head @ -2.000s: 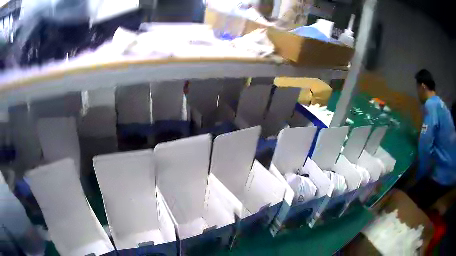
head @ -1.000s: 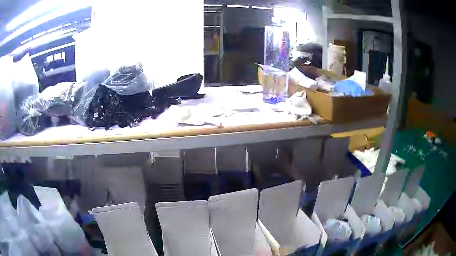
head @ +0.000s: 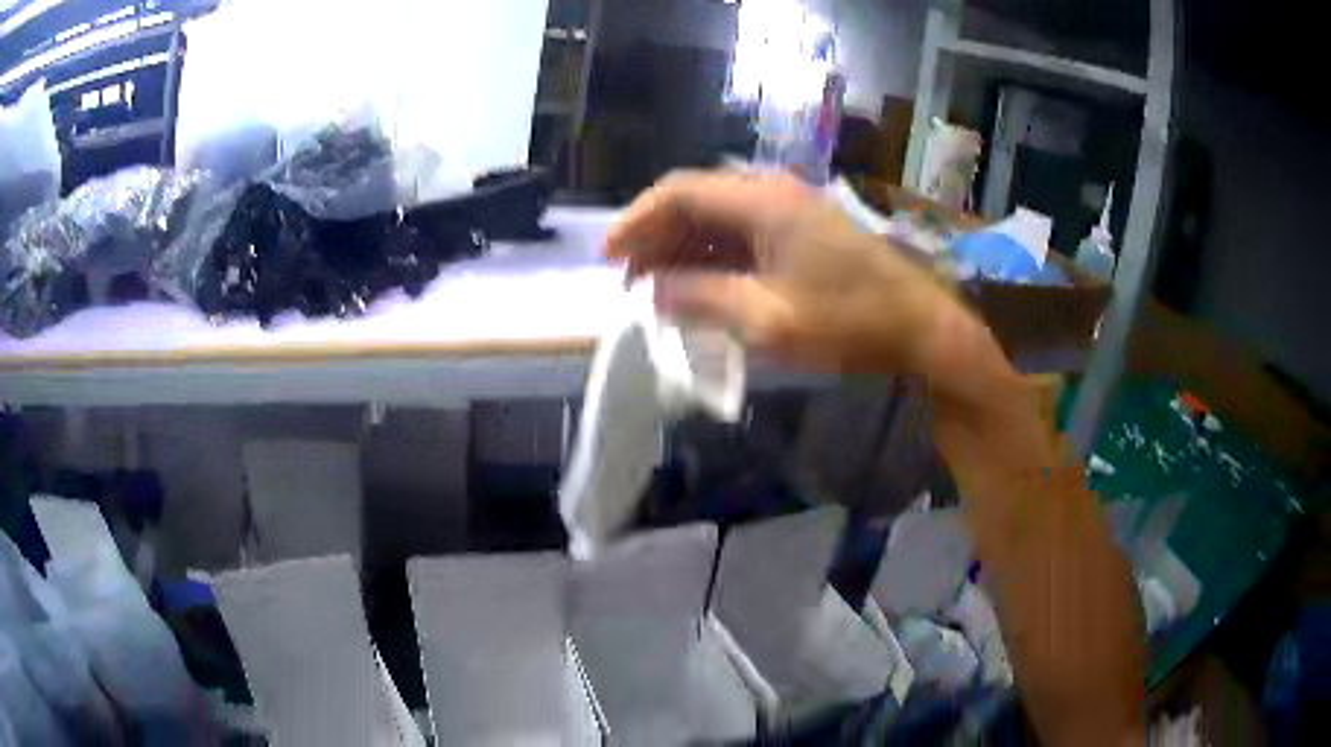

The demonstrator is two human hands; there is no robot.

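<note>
My right hand [head: 803,277] is raised in front of the shelf edge, bare and blurred. Its fingers and thumb pinch a limp white cloth-like piece, probably a white glove [head: 620,431], which hangs down over the cartons. My left hand is not in view. Open product cartons [head: 489,642] stand in a row below, with tall lid flaps up. The nearer ones look empty inside; one at the right holds a white wrapped unit [head: 934,654], partly behind my forearm.
The raised white shelf [head: 496,299] crosses the view, with black cables [head: 314,248] in clear plastic, a brown parts carton [head: 1044,307] and a squeeze bottle [head: 1098,248]. A metal post [head: 1136,248] stands right. White bags [head: 88,628] lie at lower left.
My right hand has come into view from the right, holding the white piece. The view first tilted up to the shelf. The person seen at the right earlier is out of view.
</note>
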